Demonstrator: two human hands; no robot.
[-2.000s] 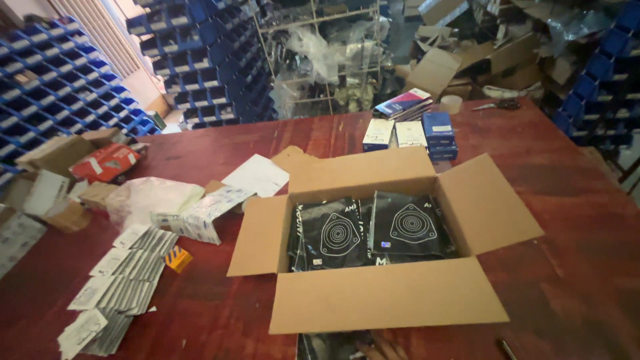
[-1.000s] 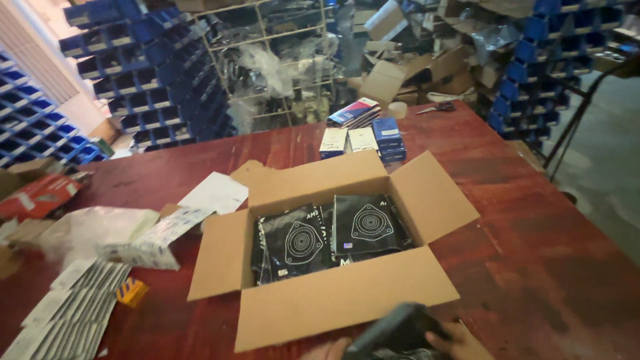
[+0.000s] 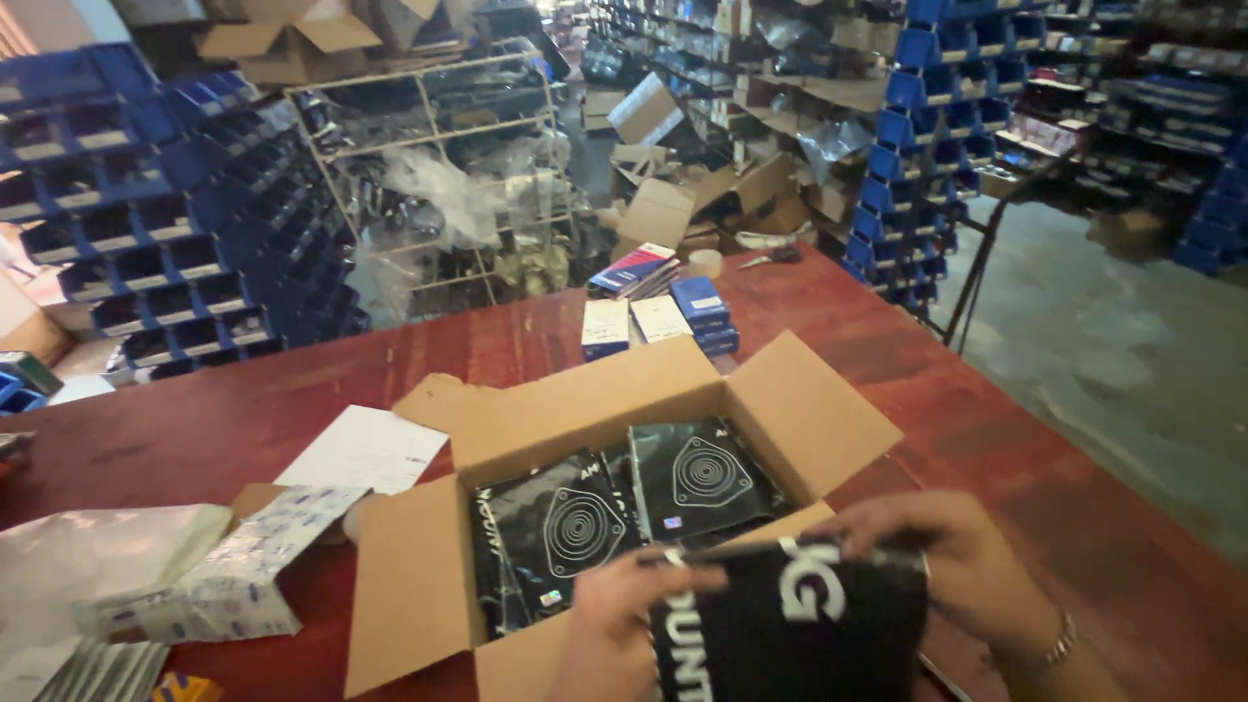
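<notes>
Between my hands is a black printed plastic packet (image 3: 790, 624) with large white lettering, held in front of the open cardboard box (image 3: 414, 575). My left hand (image 3: 624, 614) grips the packet's left edge, over the box's near flap. At the packet's upper right corner, my right hand (image 3: 936, 565) holds it with bent fingers, somewhat blurred; a bracelet is on that wrist. Inside the box lie similar black packets with a ringed triangular drawing, one at the left (image 3: 575, 526) and one at the right (image 3: 704, 473).
Small blue and white boxes (image 3: 663, 320), leaflets (image 3: 634, 271), a tape roll (image 3: 705, 262) and scissors (image 3: 772, 255) lie beyond the box. White paper (image 3: 366, 448) and plastic wrapping (image 3: 127, 556) are at the left. Blue bins (image 3: 902, 146) and a wire rack (image 3: 439, 156) stand behind the red table (image 3: 468, 341).
Two seconds ago my hands were mostly below the frame. They have come up into view with a black packet, now spread between them. The view has shifted to the right.
</notes>
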